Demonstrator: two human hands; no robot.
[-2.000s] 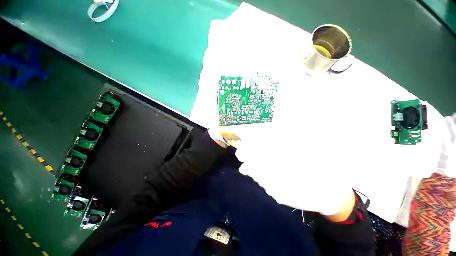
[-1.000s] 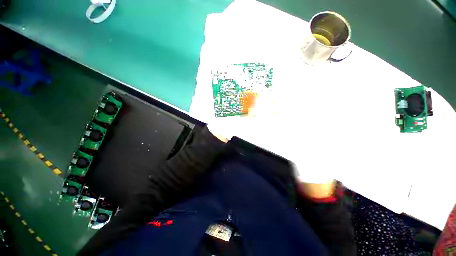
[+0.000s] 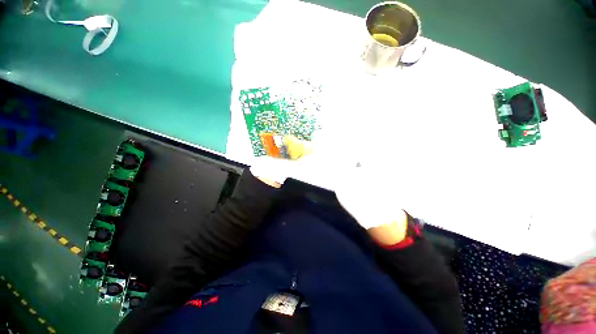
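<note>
A green circuit board (image 3: 261, 107) lies solder side up on the white sheet (image 3: 444, 176). The orange bristles of a flat brush (image 3: 269, 145) are over its lower left part, with the pale handle pointing right. My right hand (image 3: 369, 207), white-gloved, is at the sheet's near edge and shut on the brush; its fingers blend into the sheet. My left hand (image 3: 269, 171) is at the board's lower edge, mostly washed out, so its grip cannot be told. A metal mug (image 3: 382, 55) with yellowish liquid stands behind and right of the board.
A second board with a black fan (image 3: 521, 112) lies at the right. Several fan boards line the edge of a black tray (image 3: 173, 202) at lower left. A white strap (image 3: 100, 34) lies on the green mat (image 3: 163, 72). A person's patterned sleeve (image 3: 572, 293) shows at lower right.
The brush has moved from below the board's lower edge onto the board, now at its lower left. My right hand has moved left towards the board. The view has shifted and turned slightly.
</note>
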